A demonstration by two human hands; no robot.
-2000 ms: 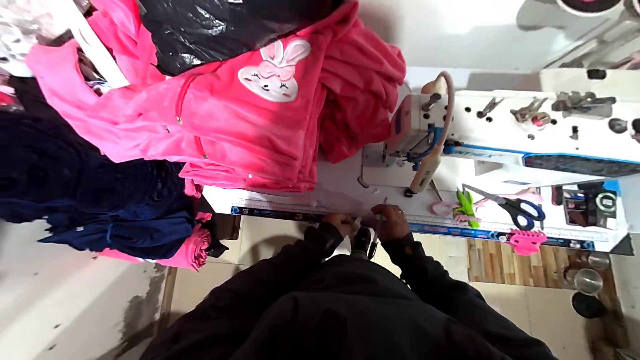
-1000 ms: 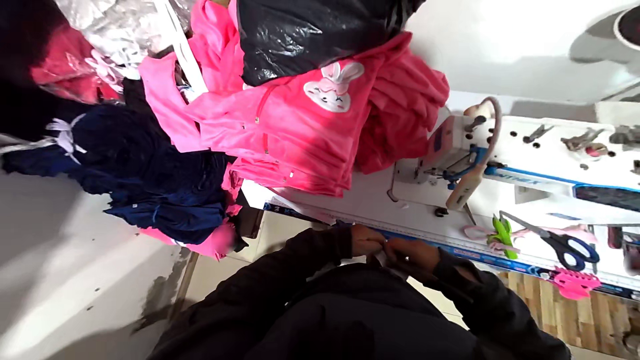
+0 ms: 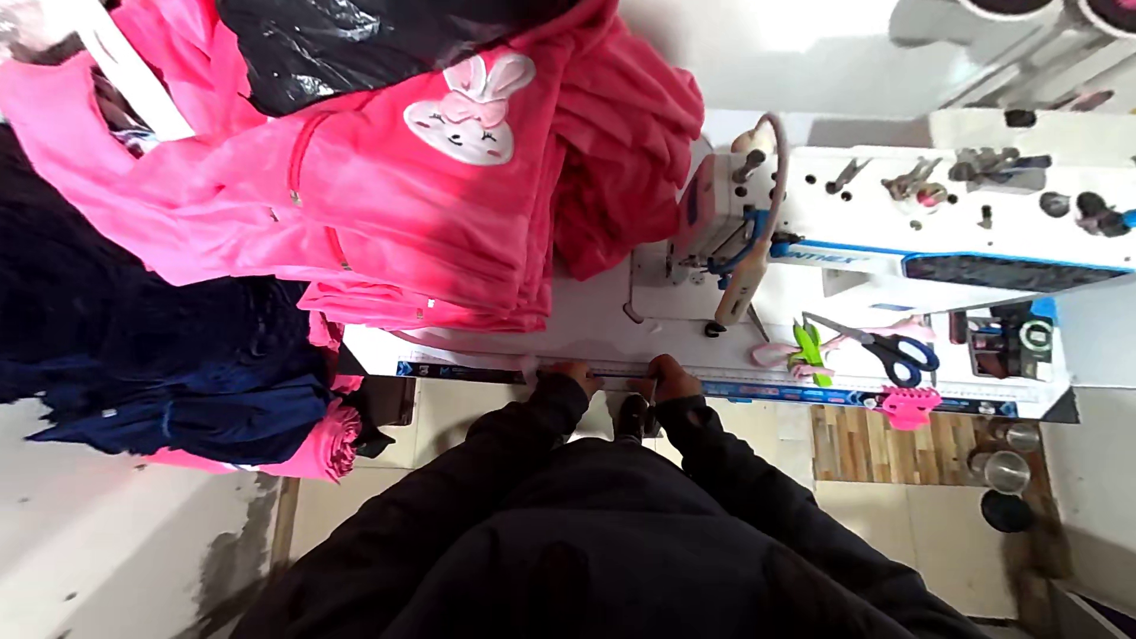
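Note:
My left hand [image 3: 574, 376] and my right hand [image 3: 672, 379] are at the front edge of a white sewing table, a short gap apart. A measuring tape strip [image 3: 754, 390] runs along that edge beside them. Whether either hand holds something is too small to make out. Above and left of my hands lies a stack of pink fleece garments [image 3: 417, 213] with a bunny face applique [image 3: 461, 120] on the top one. To the right stands a white industrial sewing machine [image 3: 870, 213], with a small lamp [image 3: 744, 286] on a bendy neck at its head.
Blue-handled scissors [image 3: 895, 355], green thread snips [image 3: 808, 351] and a pink hair claw clip [image 3: 909, 408] lie at the right front. A black plastic bag [image 3: 355, 44] rests on the pink stack. Dark blue garments [image 3: 160, 319] are piled at the left. An open organizer [image 3: 1010, 346] sits far right.
One second ago my hands were together at the table edge; now they are apart. The view has shifted.

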